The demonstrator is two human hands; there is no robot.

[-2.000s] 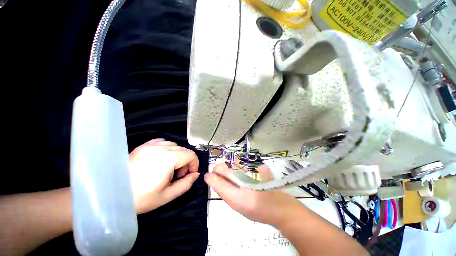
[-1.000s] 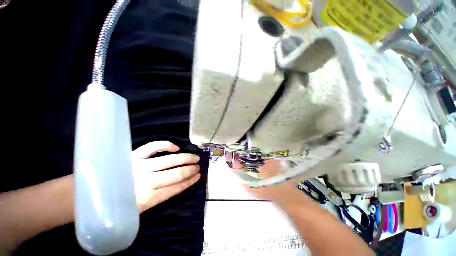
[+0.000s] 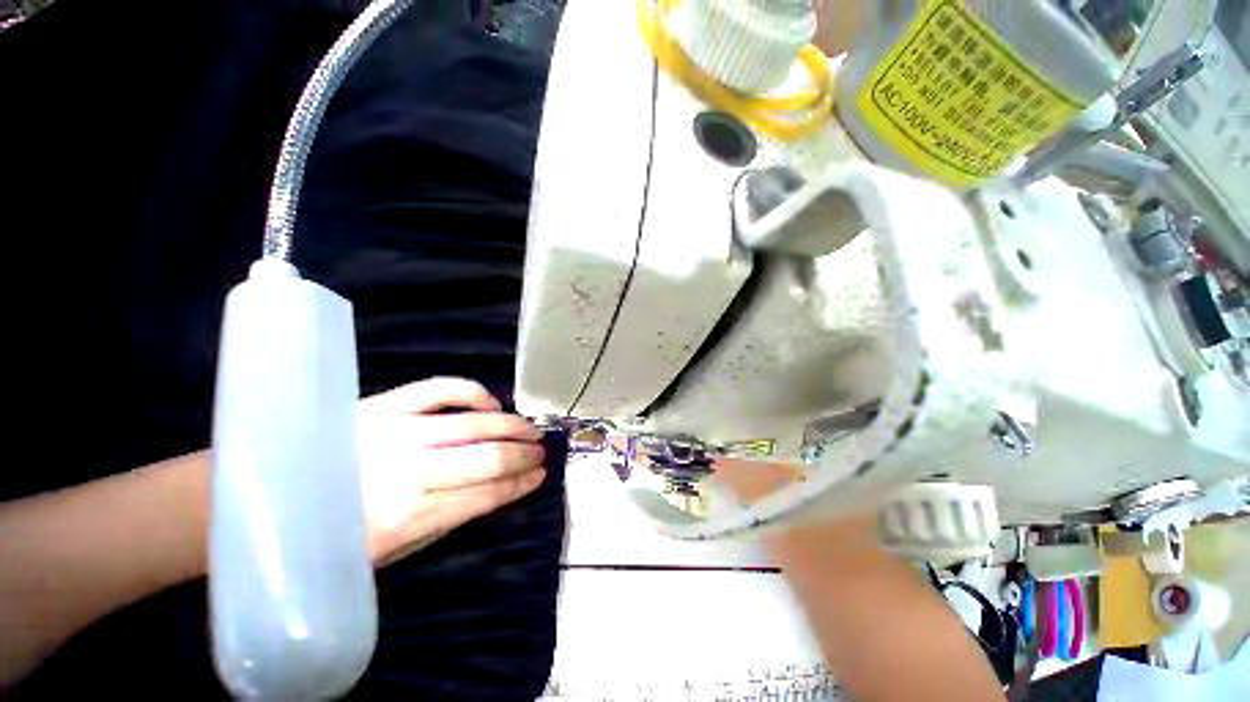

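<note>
Black fabric [image 3: 452, 617] fills the left side, its edge running beside the needle area. My left hand [image 3: 446, 469] lies flat on it, palm down, fingertips at the edge just left of the presser foot [image 3: 590, 439]. The lamp covers part of this hand and wrist. The off-white sewing machine head [image 3: 617, 247] stands over the needle area. My right hand [image 3: 758, 483] is behind the curved white guard [image 3: 908, 357] and under the head; only part of it and the blurred forearm show, and its fingers are hidden.
The pale lamp [image 3: 291, 480] hangs at left on a silver flexible neck. A yellow-labelled grey device [image 3: 966, 96] sits above the head. Black-handled scissors [image 3: 980, 610] lie at right, by pink and blue items [image 3: 1058, 617] and a white roll [image 3: 1176, 599]. A skin-coloured patch shows at the top, behind the head.
The view has shifted, so the machine sits lower. My left hand has flattened from its earlier pinch at the fabric edge. My right hand has moved from the edge to behind the guard.
</note>
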